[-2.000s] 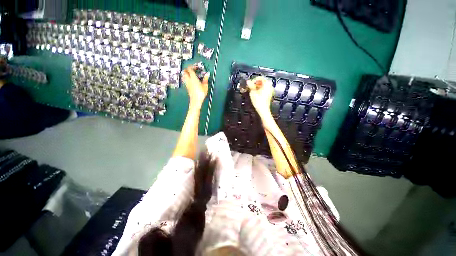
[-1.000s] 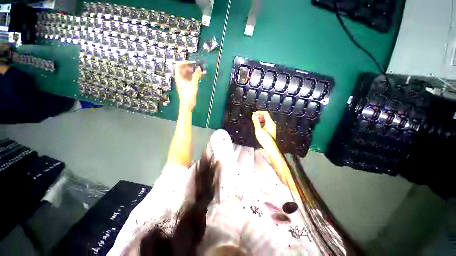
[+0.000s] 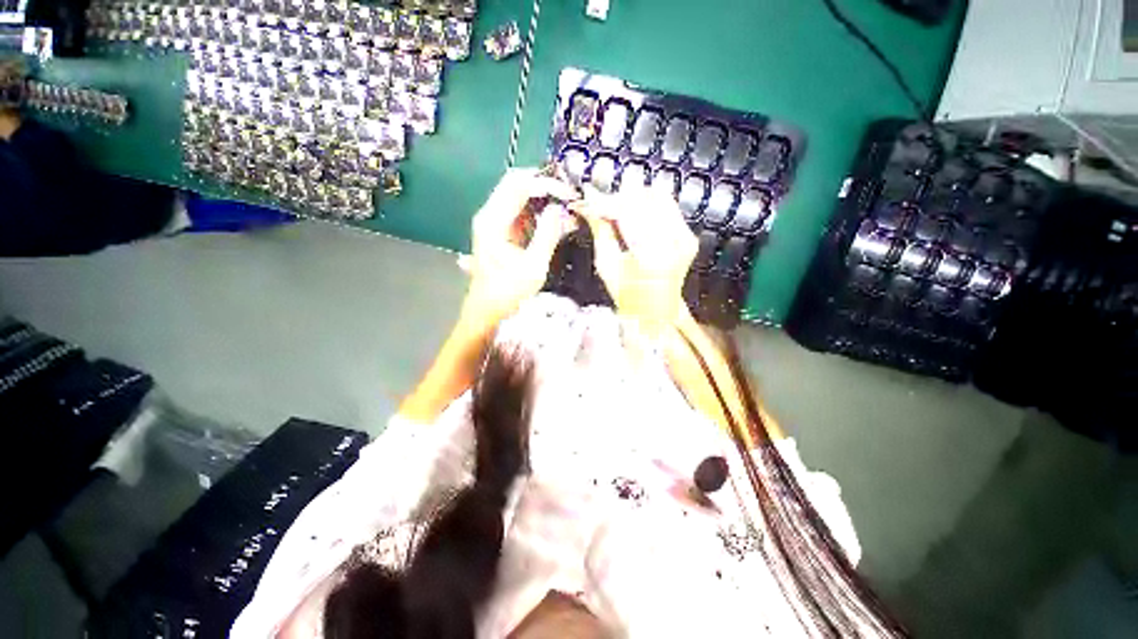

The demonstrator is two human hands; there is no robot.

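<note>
My left hand point(image 3: 509, 237) and my right hand point(image 3: 645, 240) meet over the near left part of the black blister tray point(image 3: 764, 187). Their fingertips are close together, and what they hold, if anything, is too small and blurred to tell. One electronic module point(image 3: 582, 116) with gold glints sits in the tray's far left pocket; the other visible pockets show only dark plastic and white glare. Laid-out modules point(image 3: 300, 94) lie in broad silvery rows on the green mat at the left. A loose module point(image 3: 503, 41) lies apart, beside the pale dividing line.
A tray stack point(image 3: 930, 256) stands at the right of the bench. A black cable point(image 3: 870, 48) crosses the mat towards a white cabinet point(image 3: 1036, 63). Another person's dark sleeve point(image 3: 75, 206) is at the left. Floor stacks of trays point(image 3: 268, 506) are at the lower left.
My left hand has left the module rows and moved right and nearer to me. My right hand has moved left to meet it. The far left pocket, empty-handed over now, shows a module as one second ago.
</note>
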